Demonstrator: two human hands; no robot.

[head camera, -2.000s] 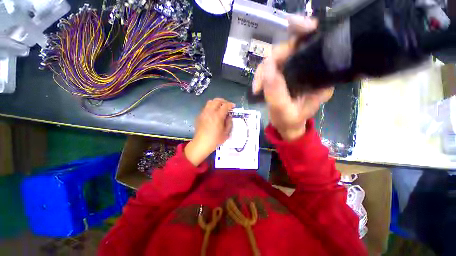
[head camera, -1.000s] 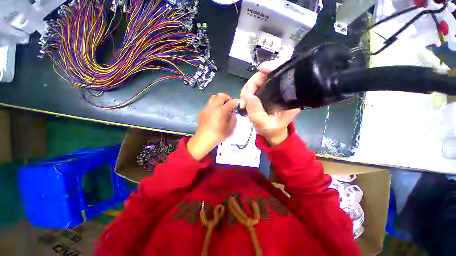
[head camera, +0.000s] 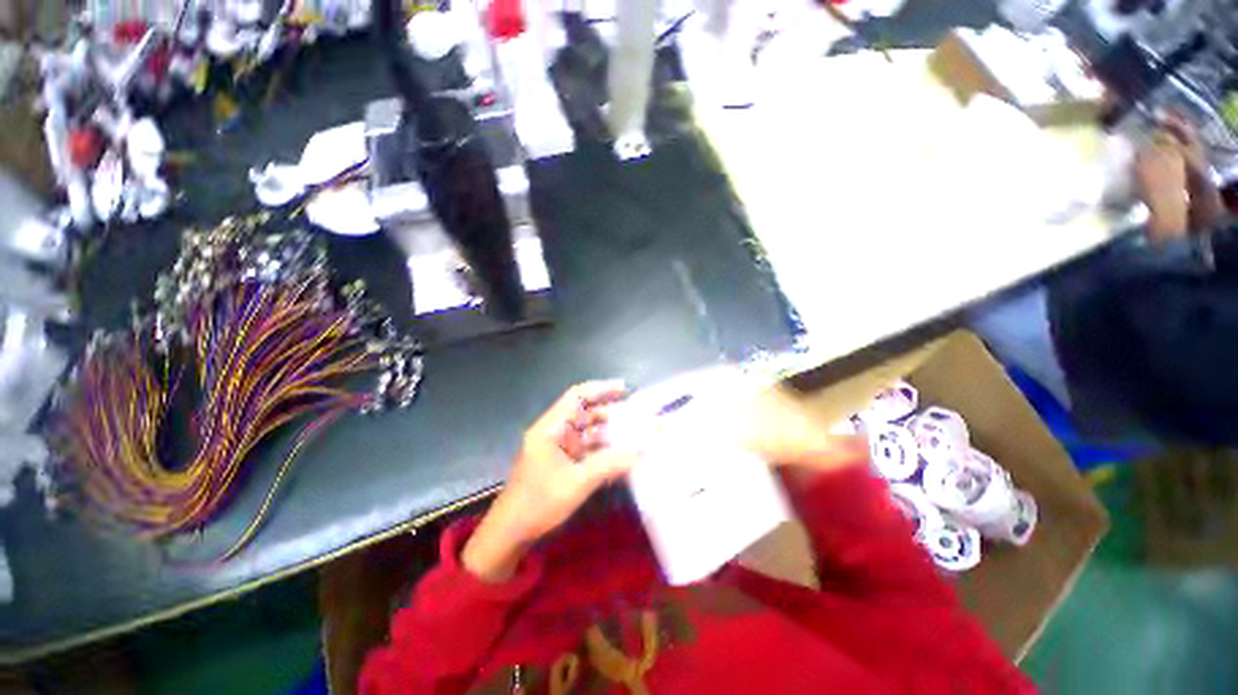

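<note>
A white base housing [head camera: 706,496] is held in front of my chest at the bench's front edge, tilted and partly blurred. My left hand [head camera: 557,455] grips its left upper side with the fingers. My right hand [head camera: 794,432] is on its upper right side, washed out by glare. The black electric screwdriver [head camera: 469,204] hangs blurred in front of the screw feeder [head camera: 397,204], touched by neither hand. The U-shaped wire bundle [head camera: 224,407] lies on the mat at the left.
A carton [head camera: 1073,543] of white ring-shaped parts [head camera: 950,475] stands below right. A pale yellow board [head camera: 896,204] lies at right. Another person's hand [head camera: 1170,183] and dark sleeve show at far right. Red-centred white units [head camera: 88,149] crowd the back left.
The screwdriver has left my right hand and now hangs by the feeder. The base housing is lifted and tilted between both hands. The view has swung to the right.
</note>
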